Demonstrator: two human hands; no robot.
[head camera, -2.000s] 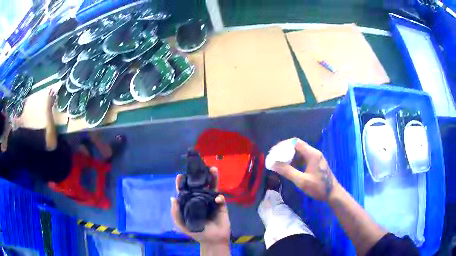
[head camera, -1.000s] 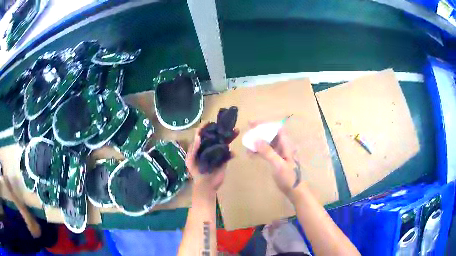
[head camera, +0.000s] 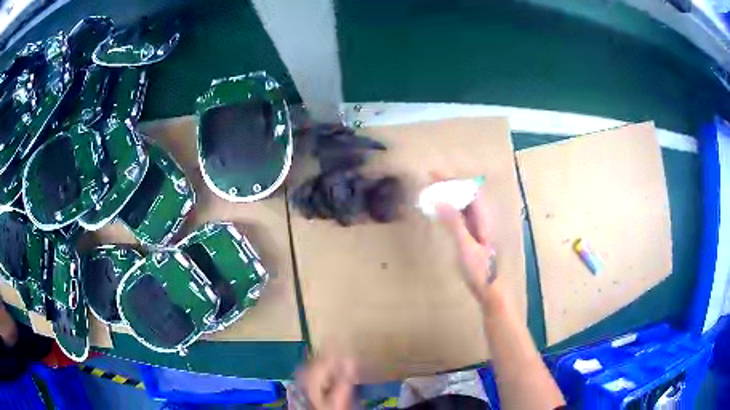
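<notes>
Several matte black seat pieces lie in a loose, partly blurred pile on the middle cardboard mat. My right hand is closed around the white glue bottle, to the right of the pile, with the bottle's bluish tip pointing right. My left hand is blurred at the near edge of the mat, below the pile and apart from it; I see nothing in it, but its fingers are not clear. A green car body shell with a black interior stands left of the pile.
A heap of green shells fills the left side. On the right cardboard mat lies a small yellow and blue tube. A blue crate is at the lower right. A pale post rises behind the mat. Part of a person shows at the lower left.
The black pieces have left my left hand and now lie on the mat. My left hand has drawn back toward the near edge. My right hand still holds the bottle, slightly further right.
</notes>
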